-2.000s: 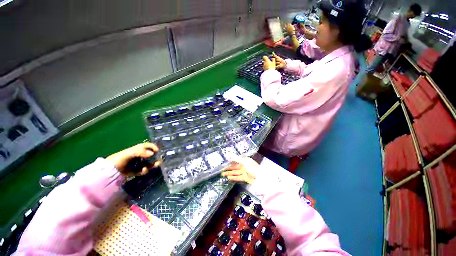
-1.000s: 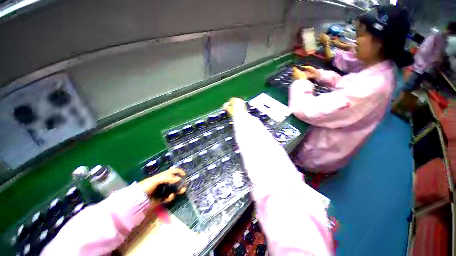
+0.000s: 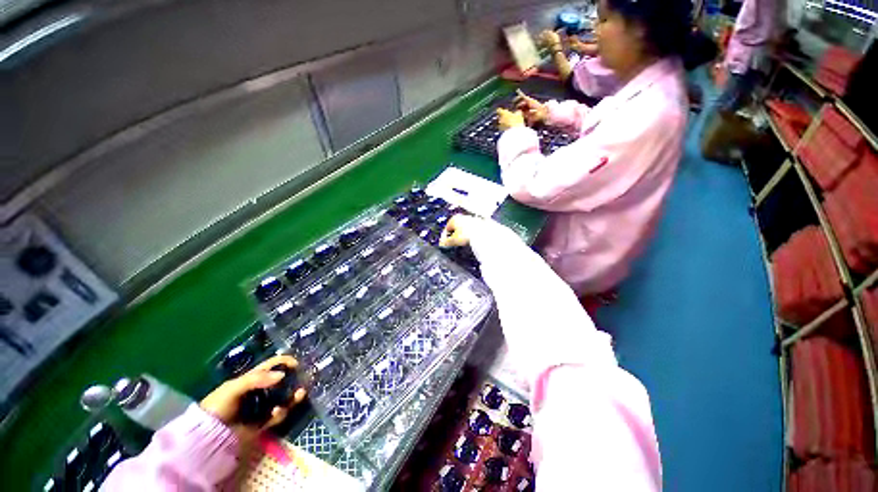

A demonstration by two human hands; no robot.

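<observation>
My left hand (image 3: 258,392) holds a black lens unit (image 3: 265,399) at the left edge of a clear blister tray (image 3: 332,370). The clear tray lies tilted over other trays, with rows of black units with white labels showing in or through it and glassy squares along its near side. My right hand (image 3: 456,231) is at the far right, over a group of black units (image 3: 424,213) beyond the clear tray. Its fingers are bent together; whether they grip a unit cannot be told.
A red tray (image 3: 472,423) of black rounds sits at the bench edge. A dotted sheet (image 3: 289,473), a bottle (image 3: 159,405) and more black units (image 3: 87,461) are near left. A white sheet (image 3: 467,190) lies beyond. A person in pink (image 3: 606,163) works at the right.
My right hand has moved from the clear tray's near edge to beyond its far side. The clear tray has shifted left and lower in view. My left hand still holds the black unit.
</observation>
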